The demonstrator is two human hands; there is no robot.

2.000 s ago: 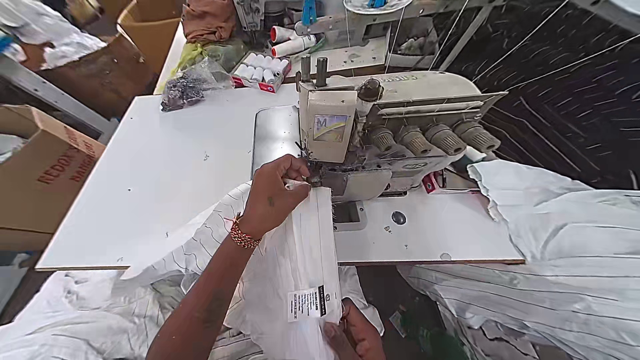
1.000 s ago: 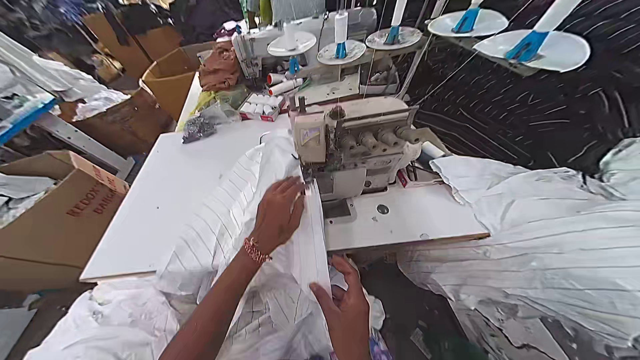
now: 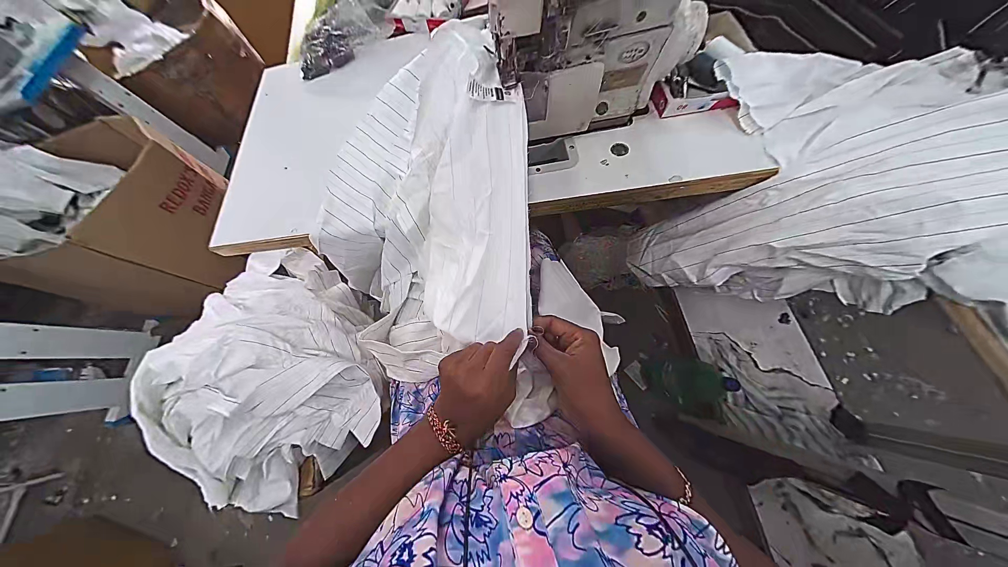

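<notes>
A white pinstriped garment piece (image 3: 480, 228) runs from the overlock sewing machine (image 3: 587, 71) down over the table's front edge to my lap. My left hand (image 3: 478, 386) pinches its lower edge between thumb and fingers. Close beside it, my right hand (image 3: 575, 370) grips the same edge, fingertips nearly touching the left ones. A care label (image 3: 486, 91) with writing lies on the cloth just by the machine's presser foot area. The needle itself is hidden.
The white sewing table (image 3: 276, 150) has a wooden front edge. Striped white cloth (image 3: 850, 181) drapes off its right side, and a heap of white cloth (image 3: 260, 386) hangs at lower left. A cardboard box (image 3: 118, 205) with cloth stands left. A plastic bag (image 3: 339, 35) lies at the back.
Both hands have come down from near the machine to the cloth's lower edge at my lap, now close together. The label shows near the machine. The view has tilted down.
</notes>
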